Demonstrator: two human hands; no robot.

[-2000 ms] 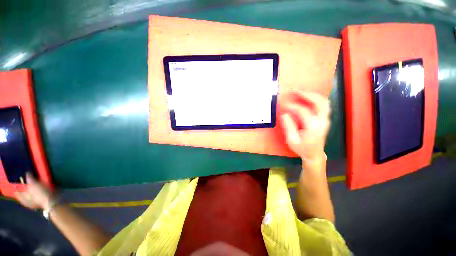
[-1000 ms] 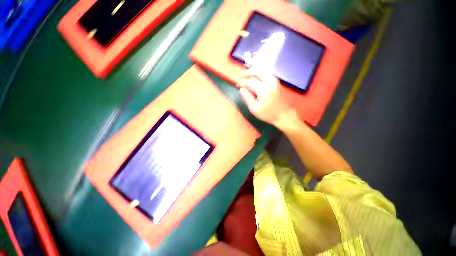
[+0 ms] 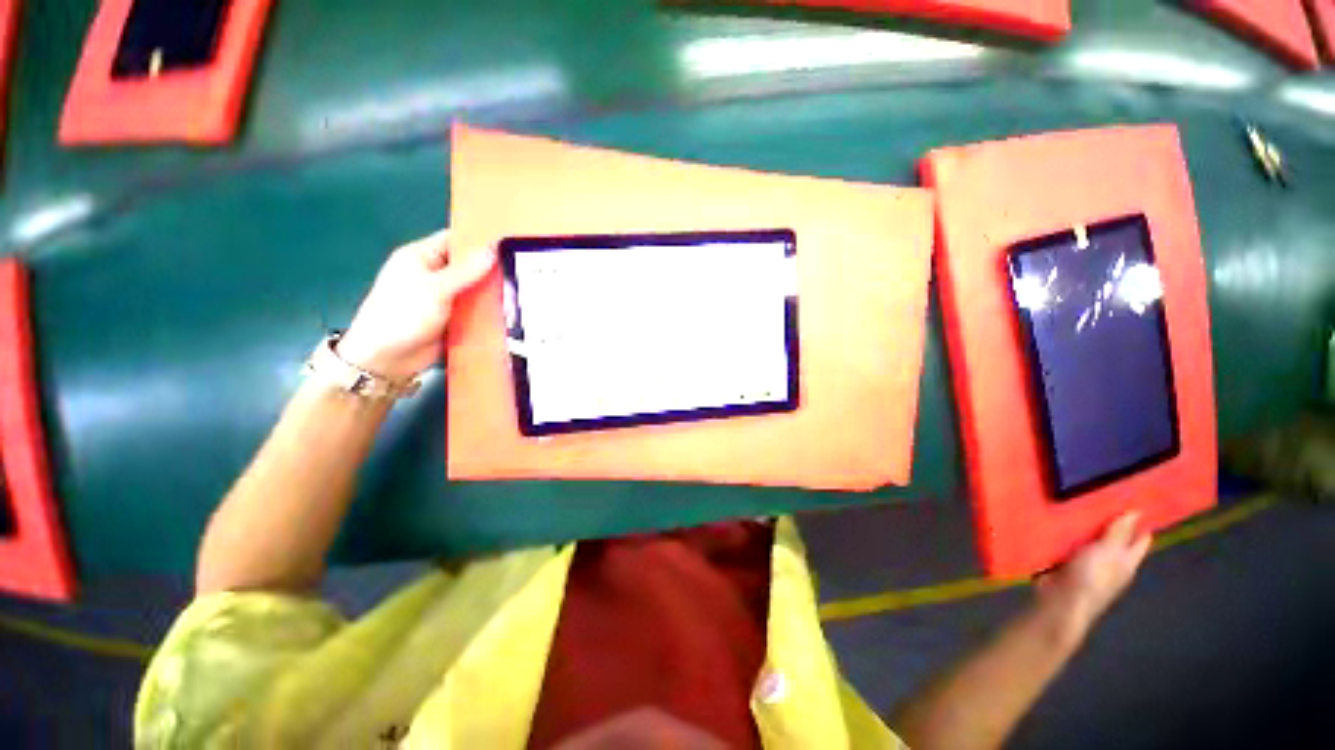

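Note:
A tablet [image 3: 656, 334] with a lit white screen and black border lies on a pale orange foam pad [image 3: 864, 344] in the centre. My left hand [image 3: 406, 311], with a bracelet on its wrist, holds the pad's left edge, its thumb on top near the tablet's upper left corner. A second tablet [image 3: 1101, 366], dark and glossy with a small pale tab at its top, lies on a red foam pad [image 3: 978, 425] at the right. My right hand [image 3: 1095, 569] is at that pad's lower edge, with its fingertips touching it; its grip is partly hidden.
The pads lie on a shiny green surface [image 3: 234, 425]. Another pad with a dark tablet [image 3: 169, 32] is at the upper left. Part of a red pad [image 3: 32, 484] shows at the left edge, others at the top. A small yellowish item [image 3: 1265, 154] lies at the upper right.
The view has turned back. My left hand is now at the centre pad's left edge. My right hand has moved from over the dark tablet to the right pad's lower edge.

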